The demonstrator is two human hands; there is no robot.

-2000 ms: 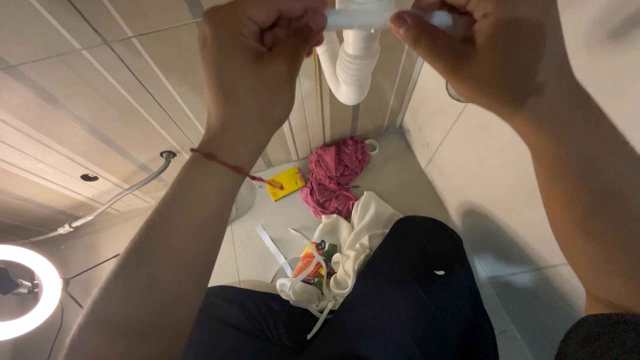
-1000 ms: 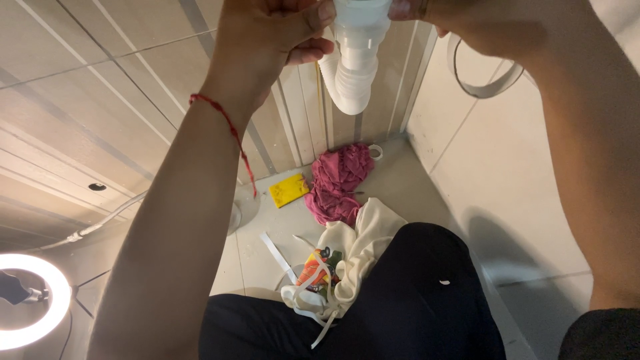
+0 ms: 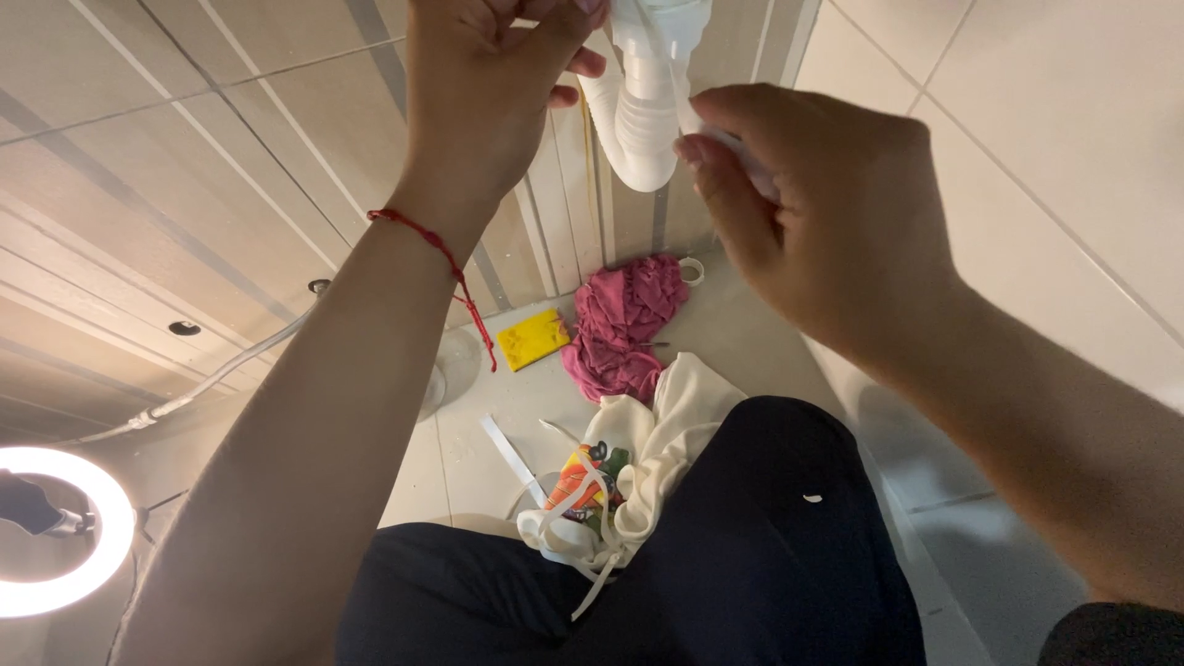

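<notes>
At the top centre, a white plastic drain pipe (image 3: 647,116) with a ribbed bend hangs below a translucent white fitting (image 3: 661,28). My left hand (image 3: 504,83), with a red cord at its wrist, is beside the fitting. Its thumb and forefinger are near the top edge, and what they grip cannot be made out. To the right of the pipe, my right hand (image 3: 805,185) pinches a thin white strip, apparently tape (image 3: 686,111), between thumb and forefinger. The strip runs up toward the fitting. A pale object, perhaps the roll, is partly hidden inside the right palm.
A yellow sponge (image 3: 534,339), a crumpled pink cloth (image 3: 620,324) and a white ring (image 3: 691,271) lie by the tiled wall. Nearer are a cream cloth bag (image 3: 684,398), a colourful packet (image 3: 578,481) and a white strip (image 3: 509,453). A ring light (image 3: 120,532) glows at left.
My right hand has come down from the fitting, drawing the white strip with it. The round band hanging by that hand a second ago no longer shows there. My left hand stays near the fitting.
</notes>
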